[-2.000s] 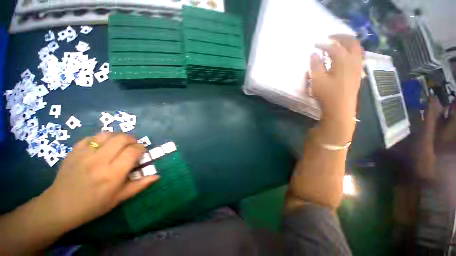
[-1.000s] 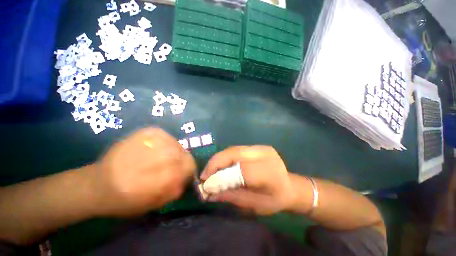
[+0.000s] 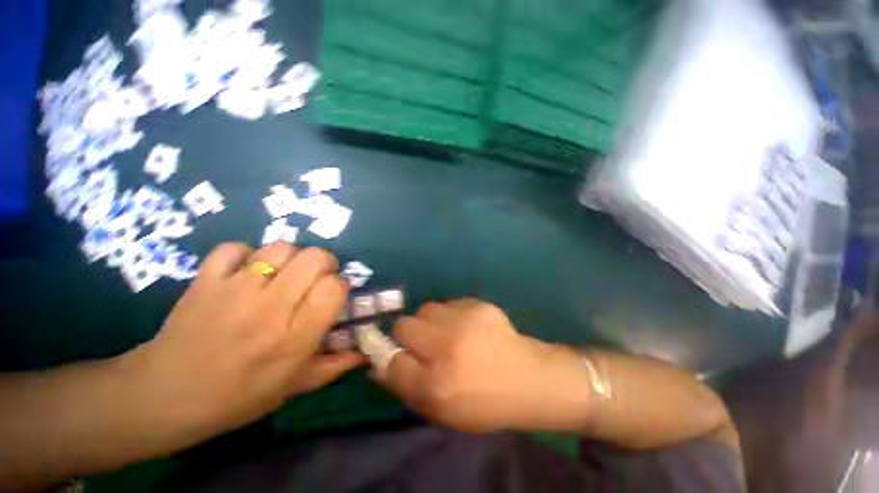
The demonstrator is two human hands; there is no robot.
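A green PCB panel (image 3: 337,402) lies near my body, mostly covered by my hands. Square modules (image 3: 388,300) sit in a row along its far edge, with another module (image 3: 341,339) in the row below. My left hand (image 3: 246,332) rests over the panel's left part, fingers bent; what its fingertips touch is hidden. My right hand (image 3: 461,361) is at the panel's right, its white-wrapped finger on the second row beside the modules. Whether a module is under that finger cannot be told.
Loose release liners (image 3: 202,198) lie at left in a blurred pile. Two stacks of PCB panels (image 3: 405,72) stand beyond. A whitish component tray stack (image 3: 704,125) with grouped modules is at right, a framed dark-celled tray (image 3: 819,260) beside it. A blue bin (image 3: 17,116) is upper left.
My right hand came from the tray to the panel, held a module beside my left hand a second ago, and now presses at the second row. My left hand is back over the panel's left part.
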